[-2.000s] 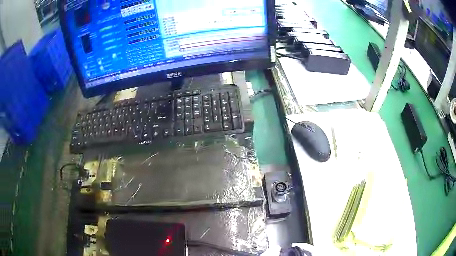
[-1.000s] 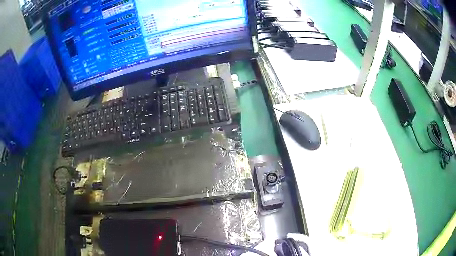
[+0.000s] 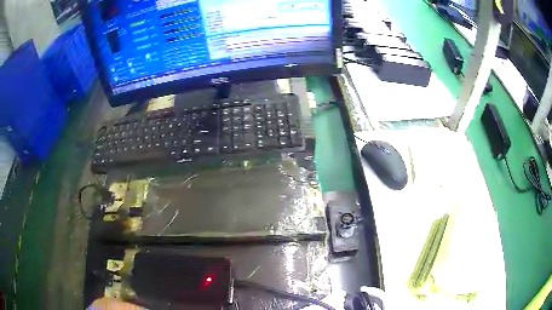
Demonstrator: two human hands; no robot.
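Note:
A black power adapter (image 3: 181, 280) with a lit red light lies in the lower bay of the taped test fixture (image 3: 224, 209). Its black output cable (image 3: 272, 292) runs right to the bottom edge. There my right hand (image 3: 331, 299), in a white glove and mostly cut off, is closed around the black cable coil (image 3: 361, 300). The black test socket (image 3: 345, 227) above it has nothing plugged in from above. A pale, blurred tip of my left hand (image 3: 115, 304) shows at the bottom edge by the adapter's left end; its grip is hidden.
The keyboard (image 3: 200, 133) and monitor (image 3: 212, 42) stand beyond the fixture. A mouse (image 3: 385, 164) and yellow-green slips (image 3: 431, 251) lie on the white bench (image 3: 448, 181). Several black adapters (image 3: 402, 65) wait beyond. More lie on the green belt (image 3: 481, 166). Blue bins (image 3: 33, 100) stand left.
A pale tip of my left hand has appeared at the bottom left. The camera view has shifted slightly. The adapter stays in the lower bay with its red light on.

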